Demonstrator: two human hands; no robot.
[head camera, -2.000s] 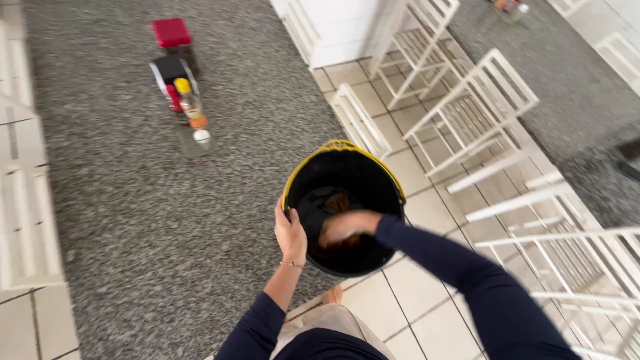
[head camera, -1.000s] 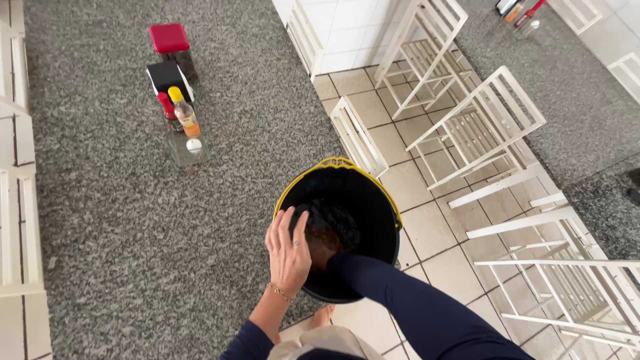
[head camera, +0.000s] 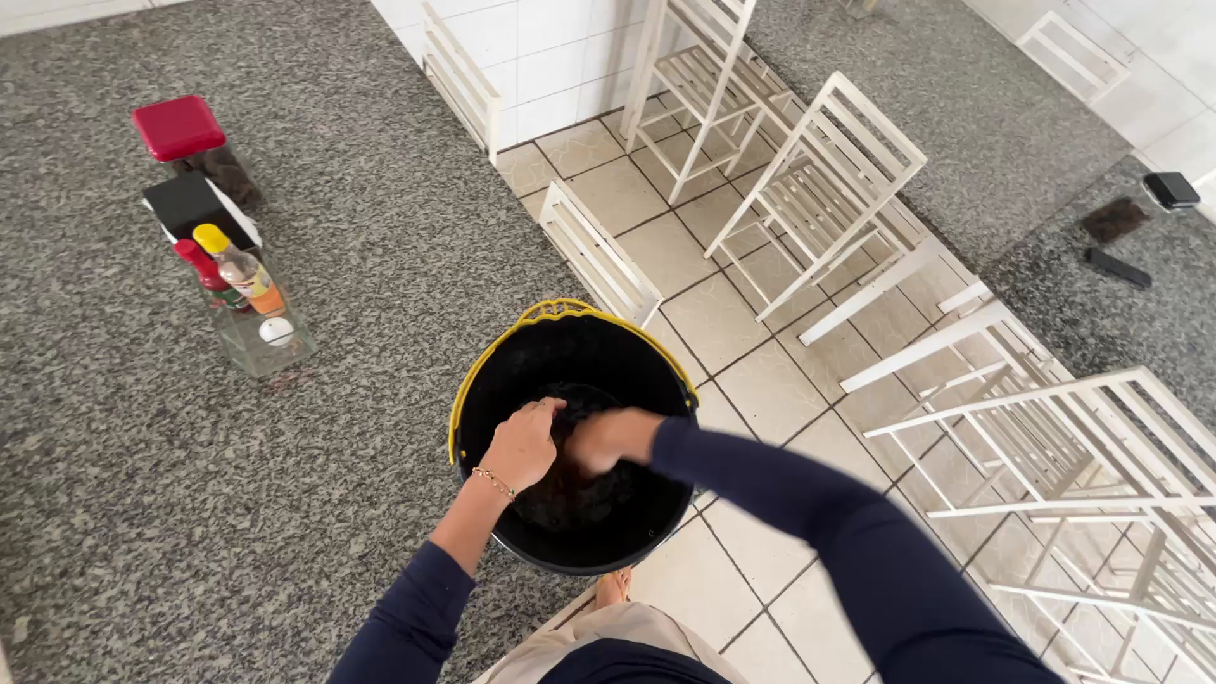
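A black bucket (head camera: 570, 351) with a yellow handle (head camera: 484, 356) stands at the right edge of a speckled granite countertop (head camera: 380, 285). My left hand (head camera: 524, 445) reaches into it over the near left rim, its fingers low inside and partly hidden. My right hand (head camera: 608, 442), blurred by motion, is inside the bucket just right of the left hand. Dark contents, perhaps liquid with something brownish, lie below both hands; what they are cannot be told. Whether either hand grips anything does not show.
On the countertop at the left are a red-lidded container (head camera: 180, 128), a napkin holder (head camera: 201, 211), and a glass tray (head camera: 271, 353) with sauce bottles (head camera: 249, 280). White slatted chairs (head camera: 817, 199) stand on the tiled floor at the right, beside another granite counter (head camera: 950, 104).
My left hand has gone from the bucket's rim down into its inside. My right hand, deep inside and mostly hidden one second ago, is now higher and more visible.
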